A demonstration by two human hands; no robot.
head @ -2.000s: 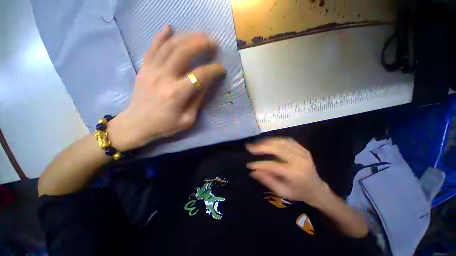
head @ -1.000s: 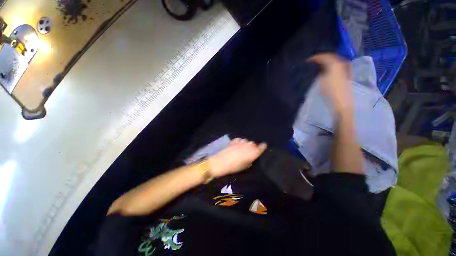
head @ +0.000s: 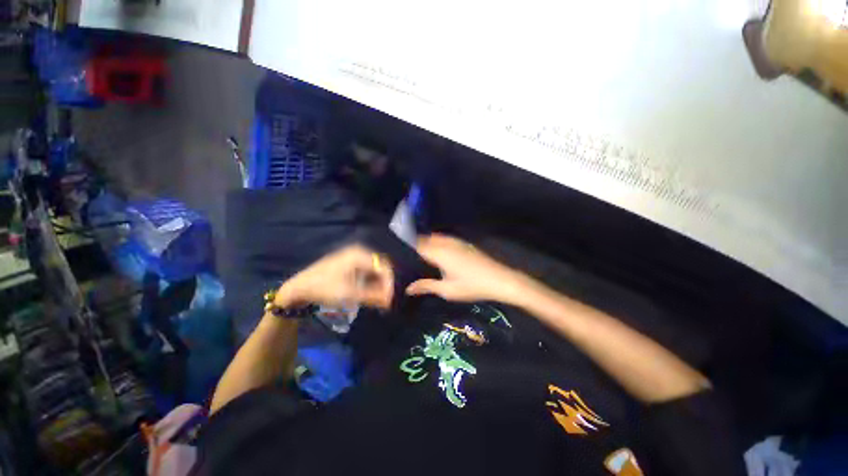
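My left hand point(head: 346, 279), with a ring and a beaded bracelet, is blurred. Its fingers are curled at the left edge of a dark cloth piece point(head: 398, 260) above my lap. My right hand point(head: 462, 270) is at the other edge of this piece, its thumb and fingers closing on it. The piece is hard to tell from my black top. A small pale scrap point(head: 404, 223) shows just above it. A larger dark cloth point(head: 288, 228) lies beyond my left hand.
The white table edge with its printed ruler point(head: 595, 153) runs across the top. The yellowish machine bed point(head: 814, 42) is at the upper right. A blue basket point(head: 288, 153) is below the table. At the left are a red object point(head: 127, 76) and blue plastic bags point(head: 172, 237).
The view has swung left, away from the light grey-blue cloth and the basket at the right. My hands, apart before, are now close together at the dark cloth piece.
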